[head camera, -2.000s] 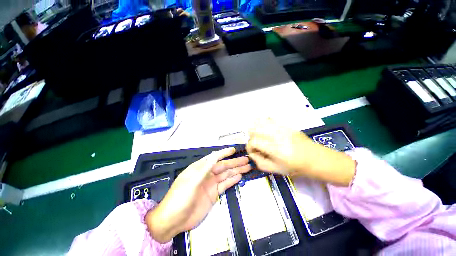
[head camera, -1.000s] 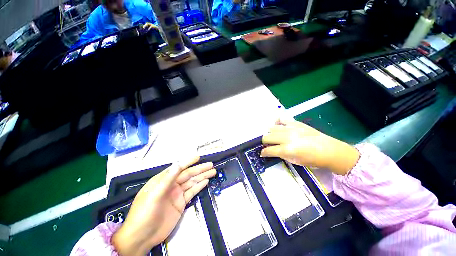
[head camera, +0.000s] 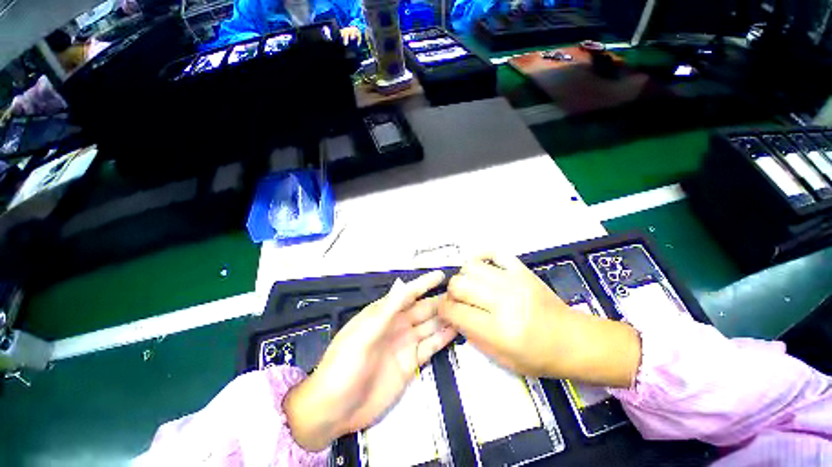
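Observation:
A black tray (head camera: 566, 449) in front of me holds several open phone bodies side by side. My left hand (head camera: 379, 360) is palm up over the left part of the tray, fingers apart; I cannot tell if a tiny part lies on it. My right hand (head camera: 506, 315) is beside it, its fingertips bent against the left fingertips over the top of a middle phone body (head camera: 497, 401); anything between them is hidden. The rightmost phone body (head camera: 639, 283) shows round camera openings.
A blue bin (head camera: 292, 208) with a clear plastic bag stands on white paper (head camera: 483, 182) beyond the tray. A thin dark stick (head camera: 335, 241) lies beside it. Stacked trays (head camera: 775, 196) stand at right. A far tray (head camera: 374, 150) and a person in blue (head camera: 246, 20) are behind.
My right hand has moved left from the phone body to my left fingertips since one second ago. The view has shifted too, so the tray and bin appear further right.

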